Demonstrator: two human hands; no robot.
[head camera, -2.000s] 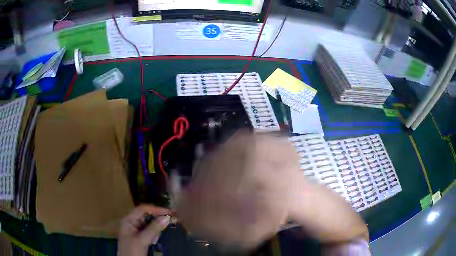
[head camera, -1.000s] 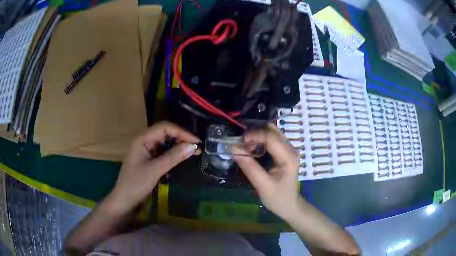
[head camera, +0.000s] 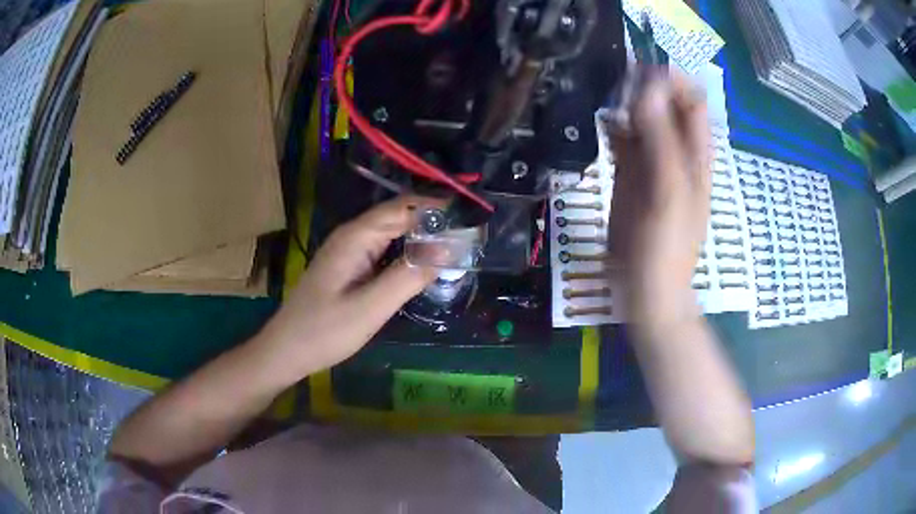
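Observation:
The black test fixture stands in the centre, with a red wire looped over its top. A clear block sits at its front, above a pale round part. My left hand is at the left side of the clear block, its fingertips at the block's edge; whether it holds anything is hidden. My right hand is blurred, raised to the right of the fixture over the module tray. Its fingers are near a dark, blurred part at the fixture's upper right; its grip is unclear.
Brown cardboard sheets lie left with a dark ridged strip on them. Stacked trays stand far left and far right. Another module tray lies right. Yellow paper is behind. A green label is in front.
My right hand has left the clear block and moved up and right. My left hand has moved right, up to the block. The view has shifted slightly, and the green label shows more clearly.

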